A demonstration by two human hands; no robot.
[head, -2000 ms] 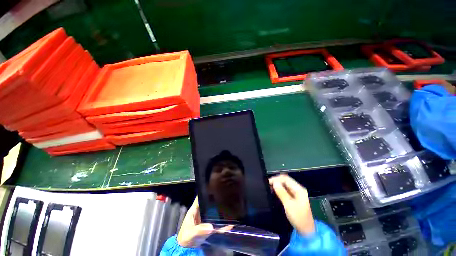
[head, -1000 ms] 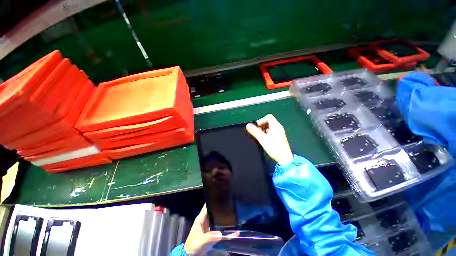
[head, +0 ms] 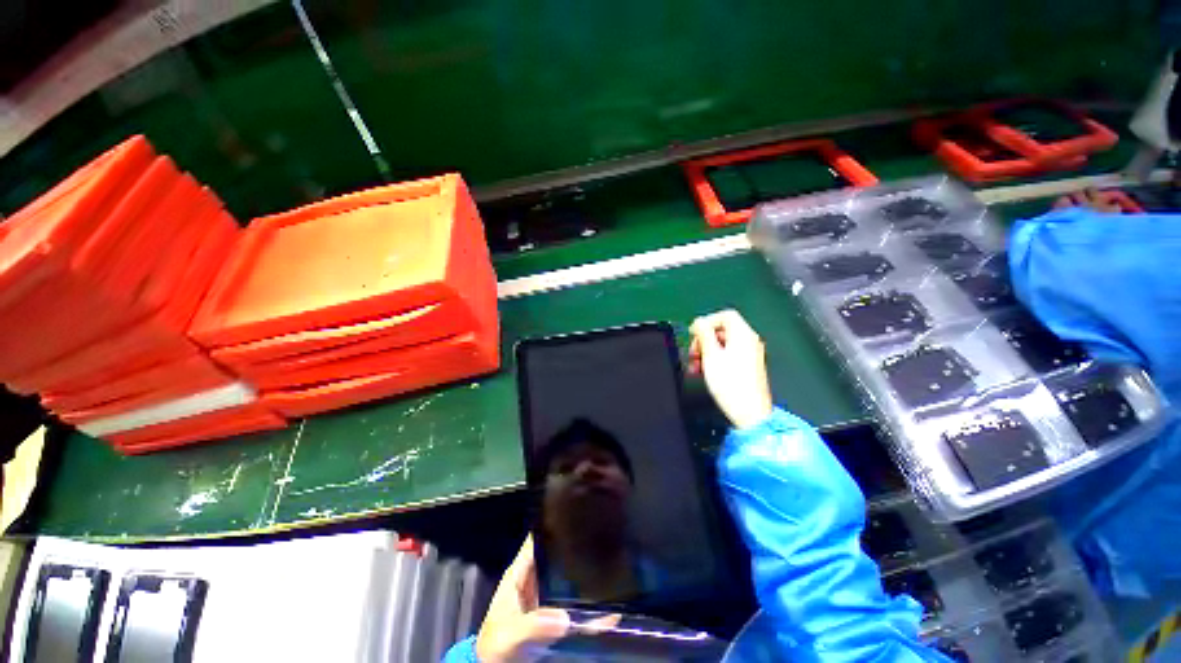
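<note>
A black glossy tablet screen assembly faces up in front of me, its mirror-like front showing a reflection. My left hand grips its lower left edge. A thin clear protective film hangs at the screen's lower end, beside my left fingers. My right hand is just right of the screen's upper right corner, its fingers bent together; whether they pinch anything I cannot tell. The screen's lower right edge is dark and hard to make out.
Orange carrier trays stand stacked at left. White foam trays lie lower left. A clear blister tray with black parts is at right, beside another person's blue sleeve. Red-orange frame fixtures lie along the line.
My right hand moved from the screen's lower right side onto its upper right corner, then slightly right, off its face. The screen shifted slightly down and right. My left hand keeps its hold.
</note>
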